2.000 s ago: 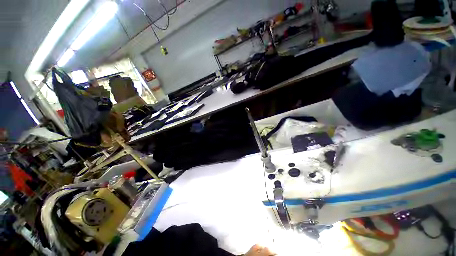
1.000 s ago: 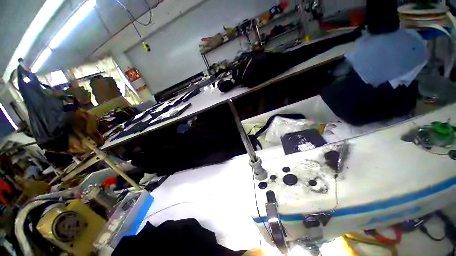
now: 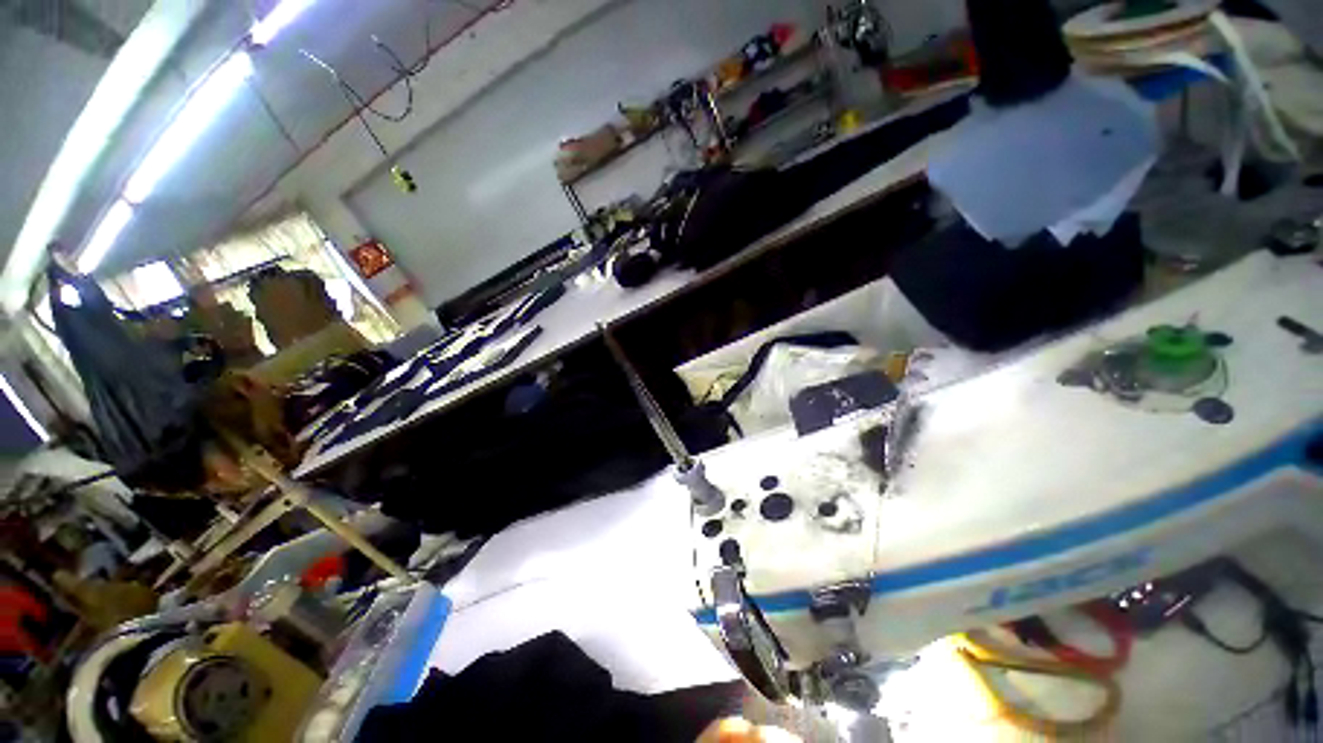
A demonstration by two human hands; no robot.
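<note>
The black fabric piece lies bunched on the white machine table at the bottom, left of the needle. The white sewing machine head has a blue stripe and lettering. Its presser foot area is brightly lit at the bottom edge. A small part of a hand, apparently my left hand, shows beside the fabric and needle area. It is cut off by the bottom edge and overexposed, so its grip is hidden. My right hand is not in view.
Scissors with yellow and red handles lie under the machine arm, near a small dark device with a cable. A blue-edged tray and yellowish machine body stand left. Light-blue cloth hangs behind.
The camera view has shifted, moving the machine head leftward in the picture. The hand stays at the bottom edge beside the needle area. The black fabric lies much as before.
</note>
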